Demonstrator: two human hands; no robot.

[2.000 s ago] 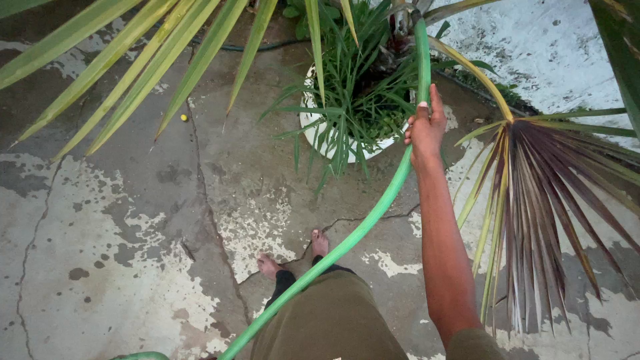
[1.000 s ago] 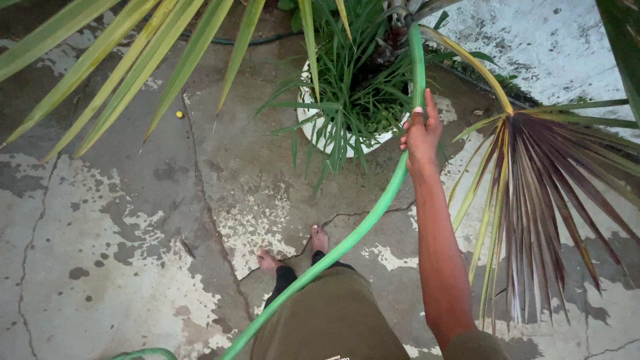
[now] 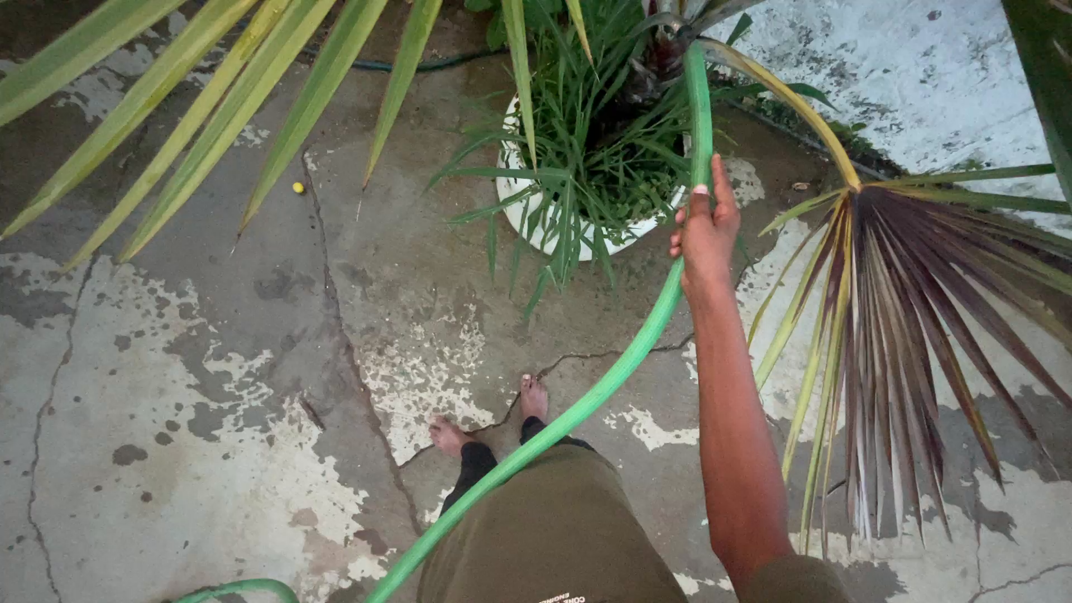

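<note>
My right hand (image 3: 710, 230) is closed around a green garden hose (image 3: 586, 402), thumb on top and one finger lying along it. From the hand the hose runs up to the trunk of a potted palm (image 3: 662, 63), where its end is hidden among the leaf stalks. Below the hand it curves down to the left, across the front of my clothes. Grass-like leaves (image 3: 569, 159) fill the round white planter (image 3: 548, 239) just left of the hand. My left hand is out of view.
A drooping, partly dried fan palm leaf (image 3: 888, 335) hangs right of my forearm. Green fronds (image 3: 276, 109) reach in at the upper left. My bare feet stand on cracked, patchily wet concrete (image 3: 251, 335). Behind the planter lie a thin dark hose (image 3: 427, 64) and a whitish surface (image 3: 904, 75).
</note>
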